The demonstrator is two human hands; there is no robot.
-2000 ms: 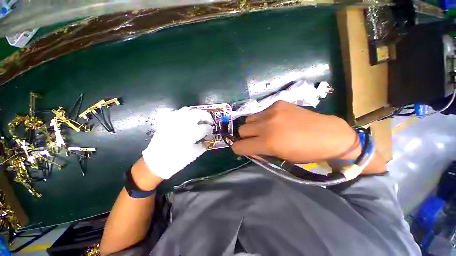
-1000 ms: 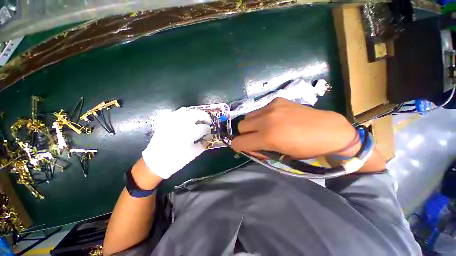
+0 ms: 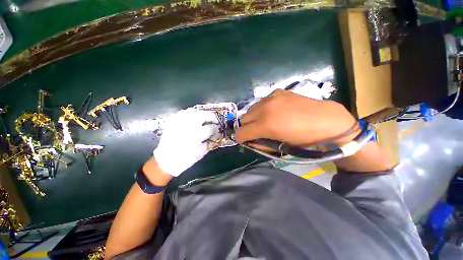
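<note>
A white socket housing (image 3: 222, 108) lies open on the dark green bench, with a blue part and wires inside. My left hand (image 3: 185, 139), in a white glove, holds the housing by its left side, fingers reaching inside. My bare right hand (image 3: 287, 121) is closed around a dark soldering iron handle at the housing's right edge. The iron is mostly hidden by my fingers, and its tip cannot be made out. Its cable (image 3: 304, 156) runs back along my right forearm. A white bundled cord (image 3: 310, 90) lies behind my right hand.
Loose brass contact strips (image 3: 66, 129) with black wires lie on the bench at left. A brown rail (image 3: 152, 25) crosses the far side. At right are cardboard (image 3: 366, 66), a tip cleaner (image 3: 385, 54) and a black station (image 3: 424, 63). A black crate (image 3: 84, 236) is at lower left.
My right hand and the iron's cable have shifted slightly up in view. My left hand has moved slightly right. The housing stays held. The pale object at the upper left edge has changed position.
</note>
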